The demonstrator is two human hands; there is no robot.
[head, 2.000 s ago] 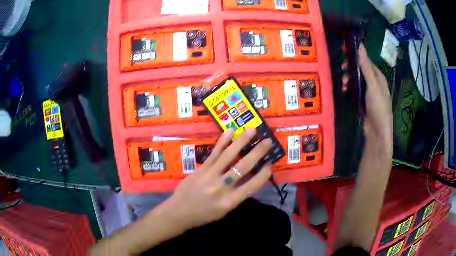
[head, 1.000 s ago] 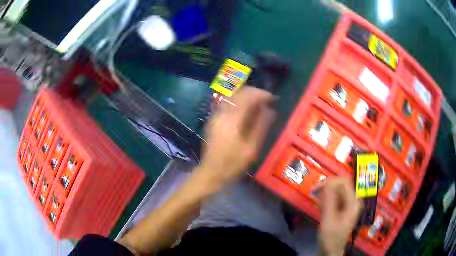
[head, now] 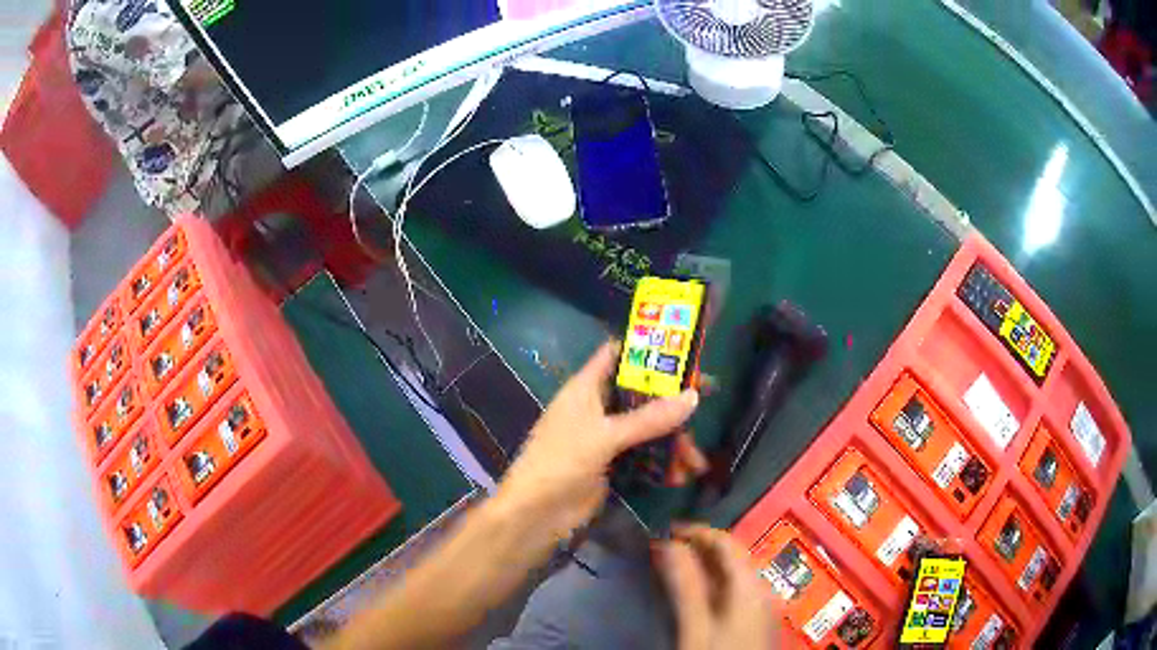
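Note:
My left hand (head: 577, 438) holds a feature phone (head: 659, 337) upright above the green mat, its yellow screen film facing me and the thumb across its front. My right hand (head: 717, 590) is just below and to the right of it, blurred, with fingers curled; whether it holds anything cannot be told. The red foam tray (head: 853, 409) is at the right with orange phone backs in its pockets. Another phone (head: 934, 599) lies face up on top of the tray near its lower edge. A phone (head: 1006, 320) sits face up in the top pocket.
A black barcode scanner (head: 777, 368) lies between the held phone and the tray. A white mouse (head: 533, 182), a blue-screened device (head: 619, 165), a white fan (head: 736, 64) and a monitor (head: 381, 76) stand behind. A red tray stack (head: 298, 489) is at the left. Cables cross the bench.
My left hand has lifted the left phone from the mat and turned it upright. My right hand has left the phone on the tray and moved left. The view has shifted, showing more bench behind.

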